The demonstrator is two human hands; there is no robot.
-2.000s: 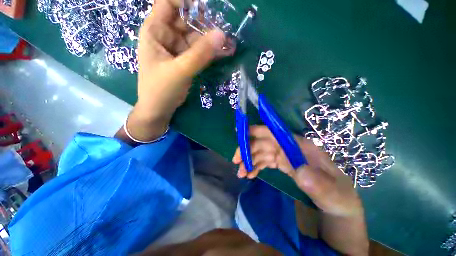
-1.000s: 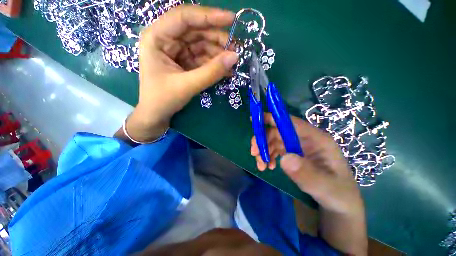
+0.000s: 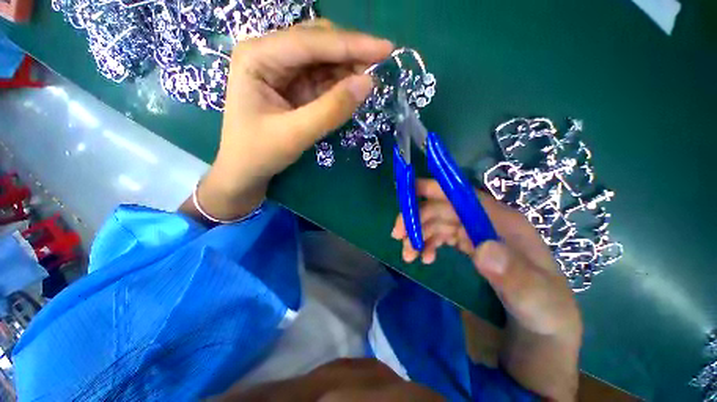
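My left hand (image 3: 295, 102) pinches a silver loop-shaped casting (image 3: 407, 56) between thumb and fingers above the green bench. My right hand (image 3: 503, 251) holds the blue-handled cutters (image 3: 448, 177), handles spread. Their silver jaws are at the casting, among its small parts; whether they close on one cannot be told. Small silver cast parts (image 3: 371, 151) lie on the bench just below the casting, with another small part (image 3: 325, 153) to their left. Some parts behind the jaws overlap the casting and are hard to tell apart.
A tangled pile of thin silver frames (image 3: 554, 196) lies right of my right hand. A large heap of castings (image 3: 157, 47) is at upper left, partly behind my left hand. A pale piece (image 3: 660, 12) lies at upper right. Another silver pile (image 3: 707, 377) is cut off at lower right.
The casting has come down from the top of the view to the cutters, then slightly lower and right. The cutters moved right and up; their handles are spread wider than one second ago.
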